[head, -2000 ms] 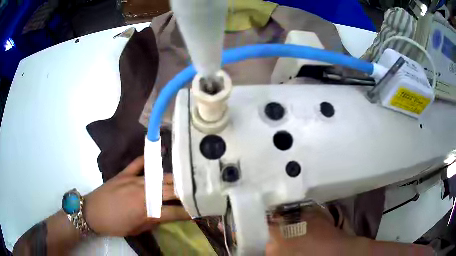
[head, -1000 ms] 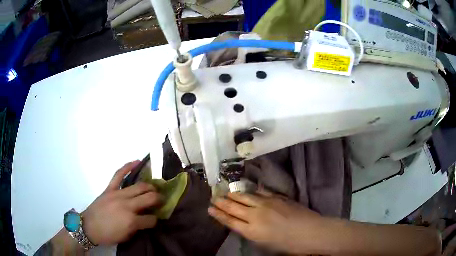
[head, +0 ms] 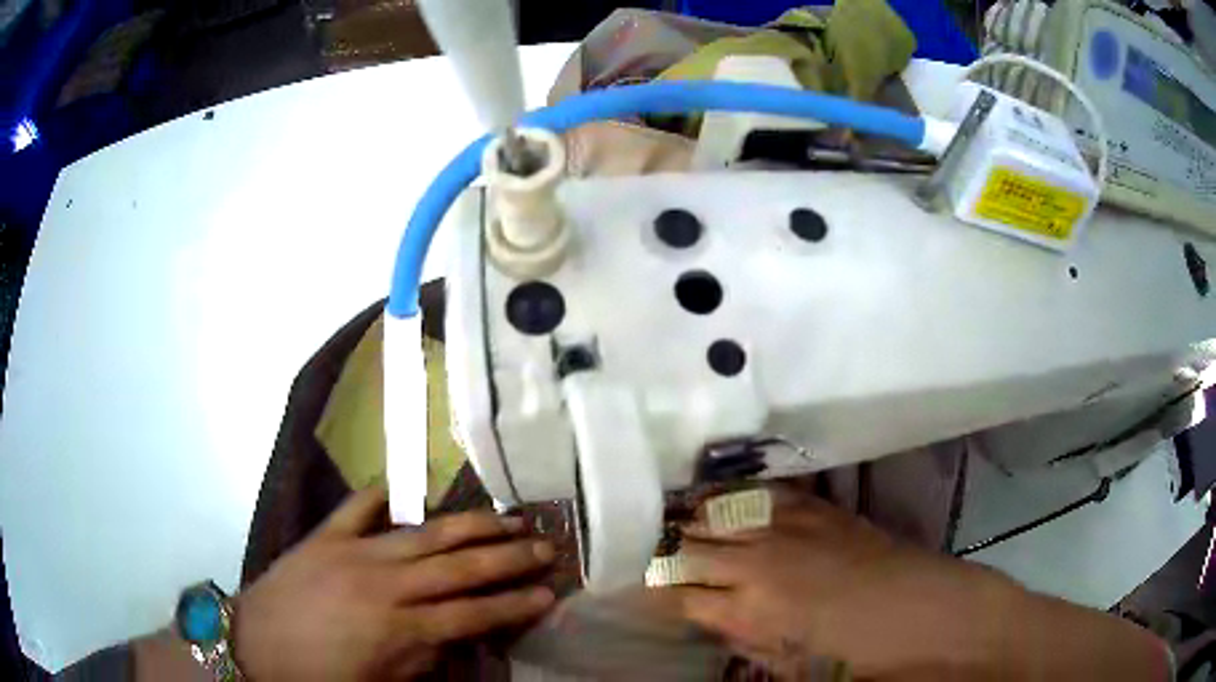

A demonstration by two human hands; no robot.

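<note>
A dark brown panel (head: 287, 486) lies on the table left of the machine head and runs under my left hand. A lime-green patch pocket (head: 358, 413) lies flat on it, partly behind the white strip. My left hand (head: 400, 593) rests flat on the cloth, fingers towards the needle area. My right hand (head: 800, 580) is at the right of the needle area, fingertips at the cloth, partly hidden by the machine. A taupe-grey cloth (head: 620, 640) lies between the hands, blurred. The needle and presser foot are hidden.
The white machine head (head: 827, 320) fills the centre and right. A blue air hose (head: 694, 96) curves over it to a white strip (head: 404, 426). Grey and green cloth (head: 854, 53) is bunched behind. A control panel (head: 1147, 107) stands at upper right. The white table (head: 160, 333) extends left.
The pocket now lies flat on the dark panel, farther up from my left hand, which has moved right towards the needle. Green and grey cloth is bunched behind the machine. The camera view has shifted closer.
</note>
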